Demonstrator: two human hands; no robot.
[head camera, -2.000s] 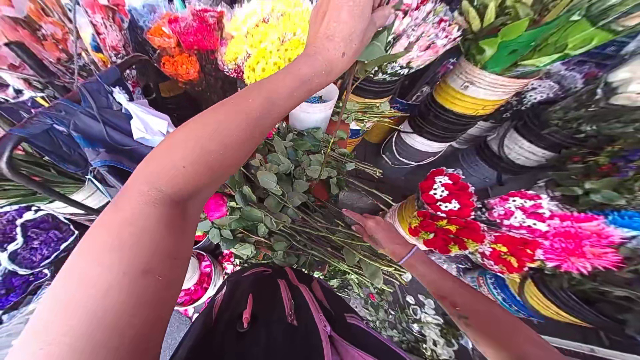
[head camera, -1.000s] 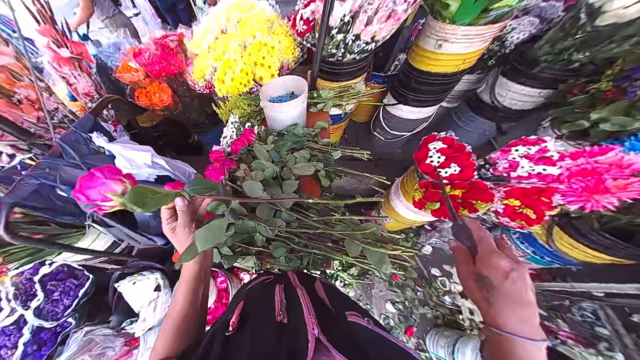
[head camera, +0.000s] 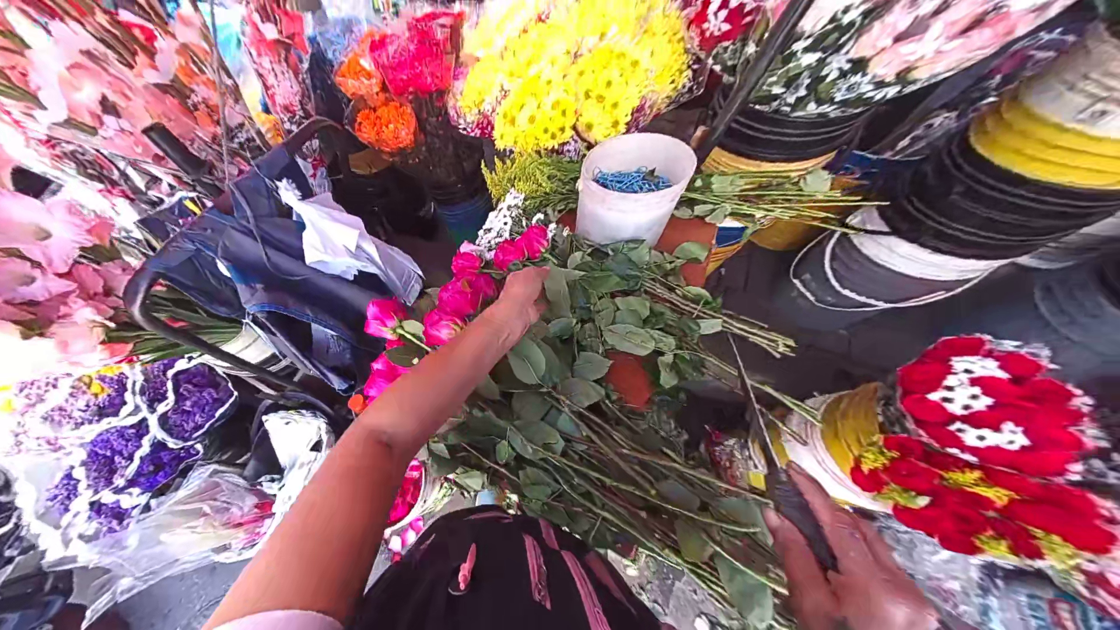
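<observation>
Pink roses (head camera: 458, 297) lie with their heads to the left and their leafy green stems (head camera: 604, 472) spread rightward in front of me. My left hand (head camera: 523, 297) reaches in among the leaves just beside the rose heads; its fingers are partly hidden, so its hold cannot be told. A knife (head camera: 759, 420) with a dark handle and thin blade is in my right hand (head camera: 840, 551), its blade pointing up and away over the stem ends. Behind the roses stands a white plastic bucket (head camera: 626, 201) with blue rubber bands (head camera: 632, 180) inside.
Yellow daisy-like flowers (head camera: 573, 74) and orange blooms (head camera: 385, 127) stand at the back. Stacked buckets (head camera: 989, 201) rise at right, above red and white bouquets (head camera: 989, 402). On the left are a dark blue folded cloth (head camera: 254, 262), purple flowers (head camera: 131, 437) and pink gladioli (head camera: 61, 219).
A second ago my left hand held up a single pink rose at the left; it is now among the leaves by the rose heads. My right hand, empty two seconds ago, holds the knife.
</observation>
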